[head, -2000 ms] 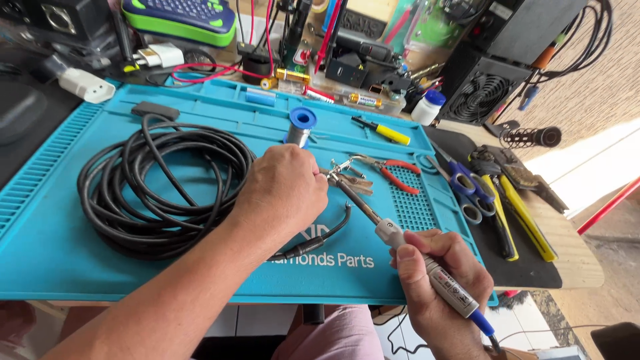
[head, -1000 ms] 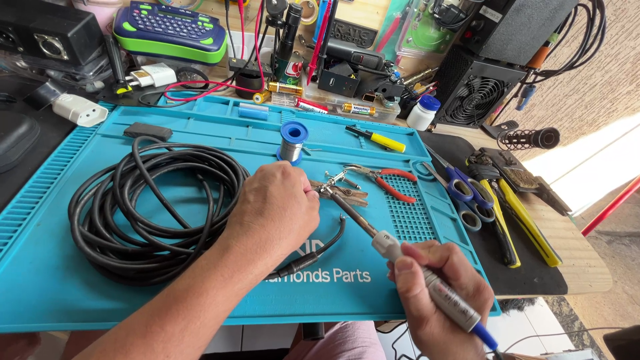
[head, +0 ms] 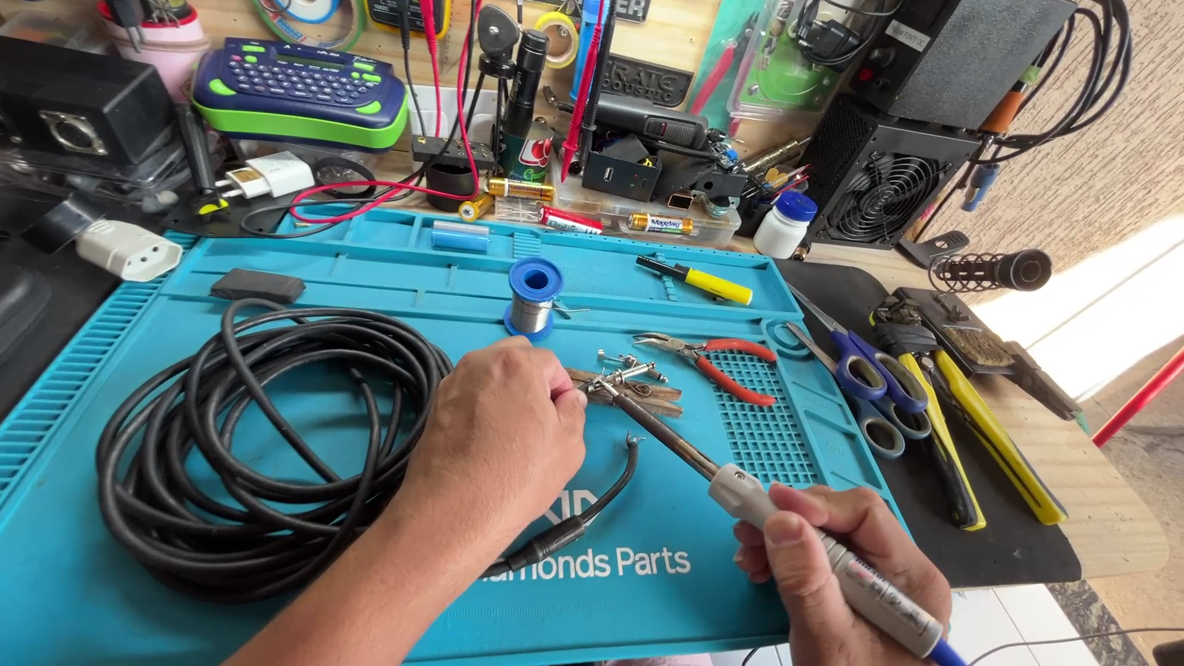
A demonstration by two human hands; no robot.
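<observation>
My right hand (head: pixel 832 564) grips a soldering iron (head: pixel 758 495) like a pen, its tip up and to the left at a small metal connector part (head: pixel 634 373). That part lies by a wooden clothespin (head: pixel 652 400). My left hand (head: pixel 504 435) is closed with fingertips pinched near the iron's tip; what it pinches is too small to tell. Just behind it stands a blue solder spool (head: pixel 532 301). A coiled black cable (head: pixel 277 444) lies left of my left wrist. Its stripped end (head: pixel 632 449) curves up below the clothespin, with a black sleeve (head: pixel 546 546) along it.
On the blue silicone mat (head: pixel 388 629) lie red-handled pliers (head: pixel 731 370) and a yellow-black tool (head: pixel 694 280). Right of it are blue scissors (head: pixel 860 370), a yellow-handled tool (head: pixel 999 435) and a soldering iron stand (head: pixel 994 270). Batteries (head: pixel 569 220) and a white bottle (head: pixel 784 225) line the back.
Both hands keep nearly the same places, with the iron's tip still beside the metal part. The view has shifted slightly.
</observation>
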